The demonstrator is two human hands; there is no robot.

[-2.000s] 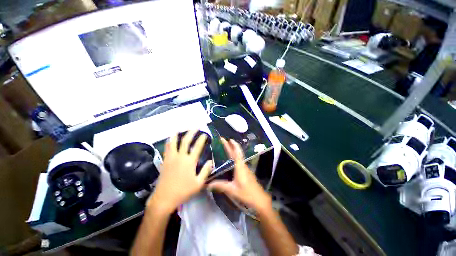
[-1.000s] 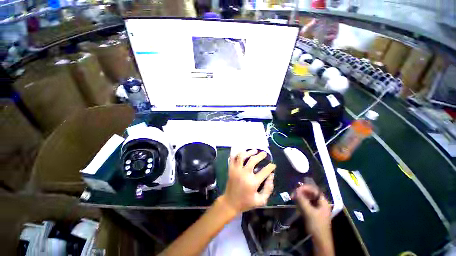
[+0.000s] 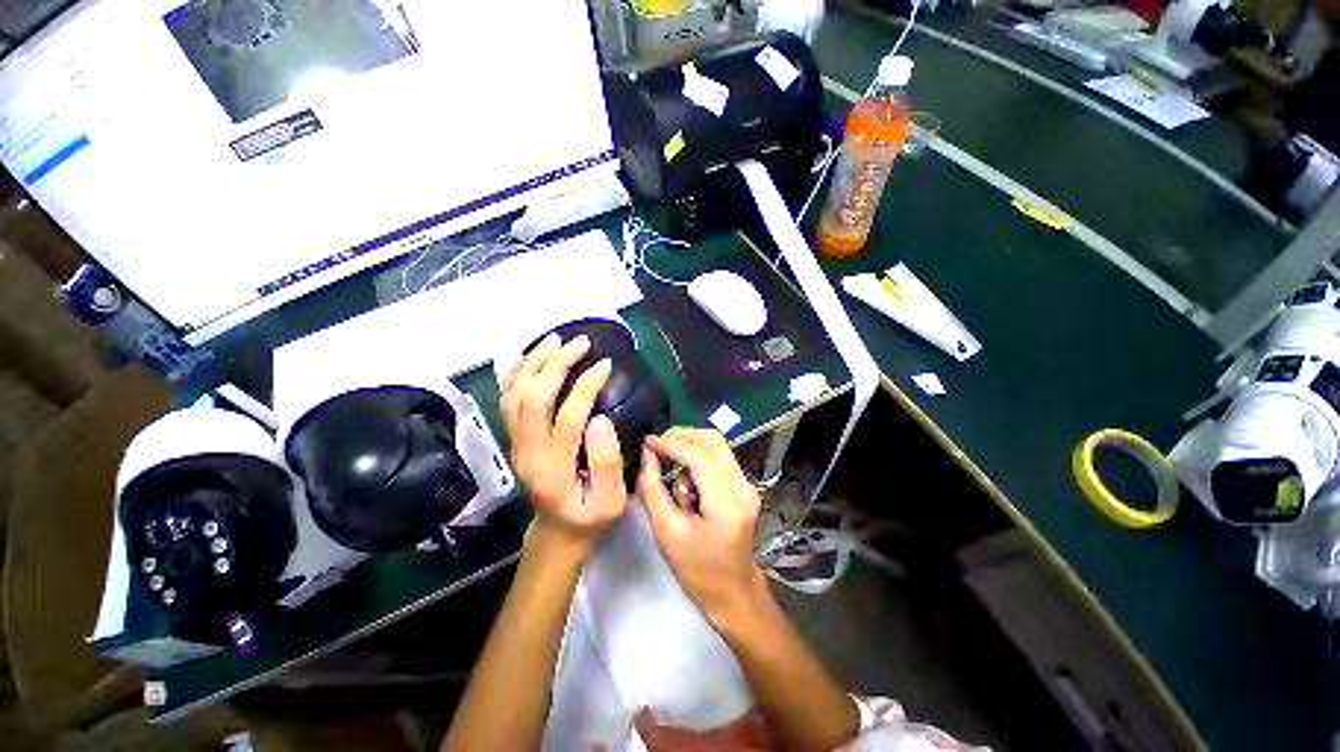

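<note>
Three white dome cameras with glossy black balls stand in a row on the bench: the left one [image 3: 191, 544] shows its lens and ring of pale dots, and the middle one [image 3: 379, 463] shows a plain black ball. My left hand [image 3: 559, 441] is spread over the ball of the right camera [image 3: 632, 394] and holds it. My right hand [image 3: 708, 522] has its thumb and fingertips together at the lower right edge of that ball. Something small and dark shows between its fingers, too unclear to name. The camera's underside is hidden by my hands.
Behind stand the monitor [image 3: 441, 162], a long white strip [image 3: 456, 316] and a black case [image 3: 720, 125]. To the right are the mouse [image 3: 729, 301], an orange bottle [image 3: 864, 169], a white-yellow tool [image 3: 914, 312], a yellow tape roll [image 3: 1126, 478] and more white cameras [image 3: 1267, 426].
The view has swung down and right since one second ago. My right hand was apart from the camera, low at the bench edge; now its fingertips are at the ball. My left hand remains on it.
</note>
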